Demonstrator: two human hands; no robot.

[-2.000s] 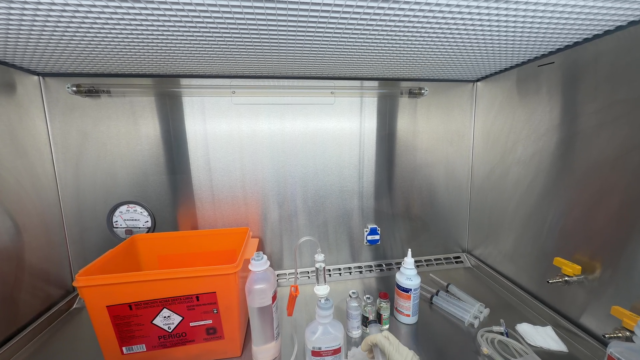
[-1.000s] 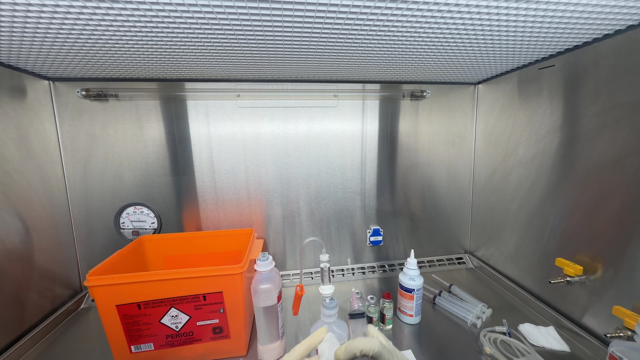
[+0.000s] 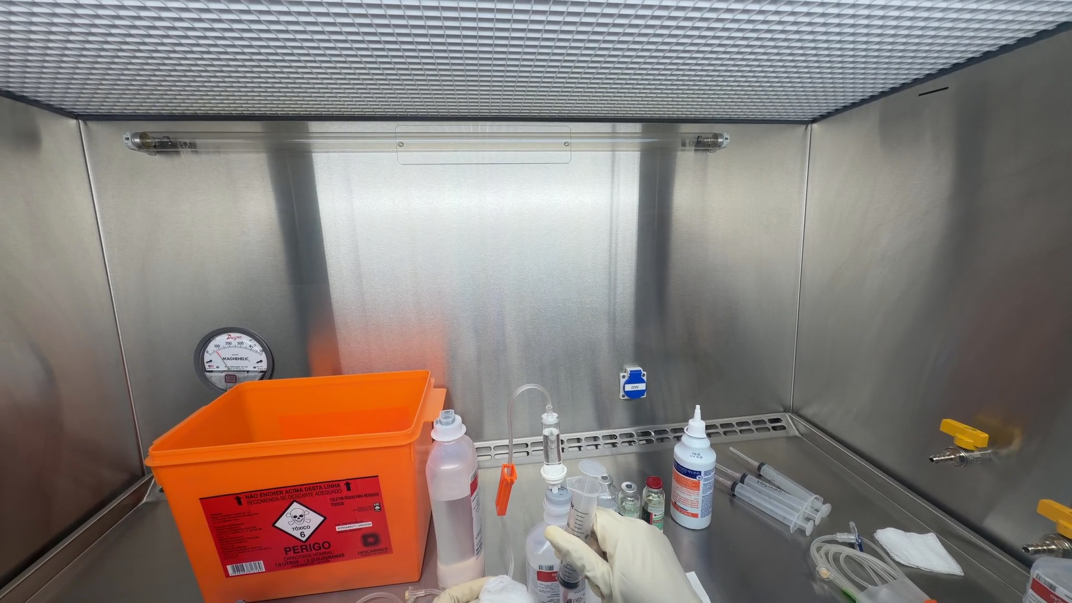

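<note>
My gloved right hand (image 3: 624, 557) is closed around a plastic syringe (image 3: 584, 507), held upright with its plunger end up. Behind the syringe stands a clear bottle (image 3: 543, 553) with a drip chamber (image 3: 551, 440) on top, a looped tube and an orange clamp (image 3: 506, 488). At the bottom edge, my gloved left hand (image 3: 465, 591) is mostly out of frame beside a white gauze wad (image 3: 504, 590); its grip is hidden. Small glass vials (image 3: 628, 500), one with a red cap (image 3: 653, 502), stand just past my right hand.
A large orange waste bin (image 3: 293, 452) and a plastic bottle (image 3: 455, 502) stand on the left. To the right are a white dropper-tipped bottle (image 3: 693, 481), several syringes (image 3: 770, 498), coiled tubing (image 3: 854, 565) and folded gauze (image 3: 917, 551). Yellow-handled valves (image 3: 963, 434) project from the right steel wall.
My right hand has risen into fuller view and now shows a syringe in its grip. Two seconds ago, only a small gloved part showed at the bottom edge.
</note>
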